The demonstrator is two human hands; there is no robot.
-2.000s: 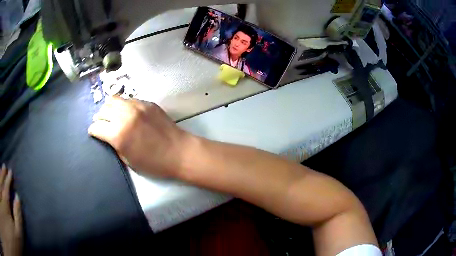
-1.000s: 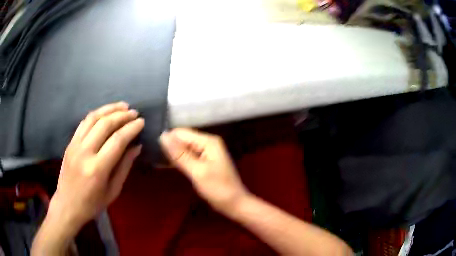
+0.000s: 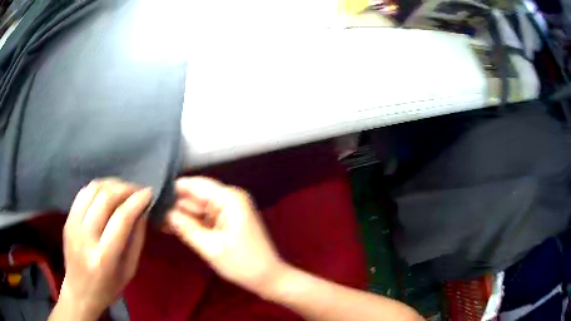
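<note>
A dark grey fabric panel [image 3: 94, 119] lies over the left of the white sewing table [image 3: 325, 81] and hangs off its front edge. My left hand [image 3: 109, 232] grips the panel's lower part near its right corner, with the fingers bent over the cloth. My right hand [image 3: 216, 229] is just right of it, thumb and fingertips pinching the panel's right edge, which looks like a narrow darker strip. The fingertips are a little blurred. The cloth under the lamp is washed out at the top.
Grey-black cloth [image 3: 476, 188] hangs at the right of the table. Red cloth [image 3: 300, 219] covers my lap. A red basket [image 3: 466, 294] is at the lower right, and a red-rimmed container [image 3: 31, 256] at the lower left. Dark strips [image 3: 501, 50] lie at the table's right end.
The view has tilted down from the machine head and phone. My right hand has moved from the needle area to the panel's front corner. Both hands and the edge have since moved slightly down and left.
</note>
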